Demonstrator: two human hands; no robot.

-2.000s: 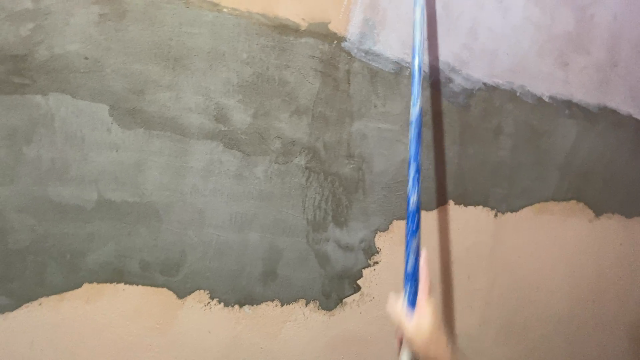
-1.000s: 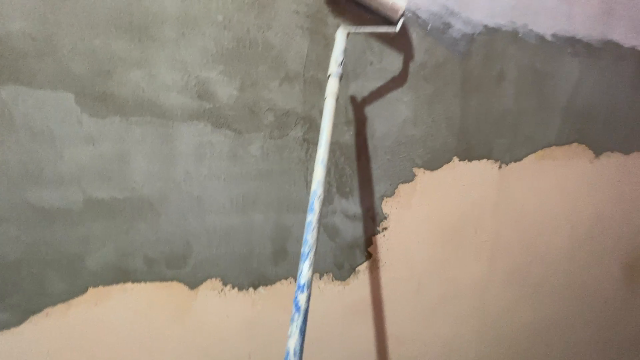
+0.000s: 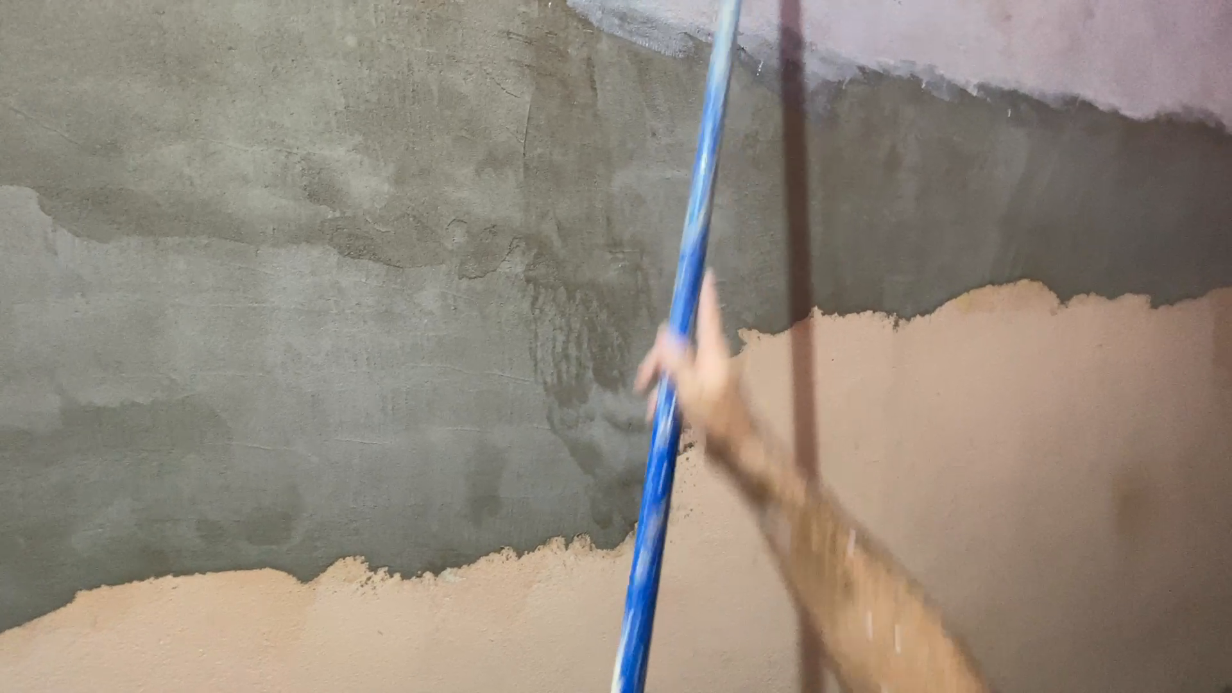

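A blue extension pole (image 3: pixel 685 269), smeared with pale paint, runs steeply from the bottom edge to the top edge, leaning a little to the right. My right hand (image 3: pixel 698 380) is around its middle, slightly blurred, with one finger pointing up along the pole. The forearm comes in from the lower right and bears small pale flecks. Both ends of the pole lie outside the view. My left hand is not in view.
Behind the pole stands a wall with grey plaster (image 3: pixel 337 337), a peach-toned area (image 3: pixel 962 481) with a ragged edge below, and a pale pinkish painted area (image 3: pixel 1059 48) at the upper right. The pole's dark shadow (image 3: pixel 797 241) falls right of it.
A second ago the paint roller's frame and head showed at the top, with no hand visible. Now the roller is above the view, and my right hand and forearm show on the pole.
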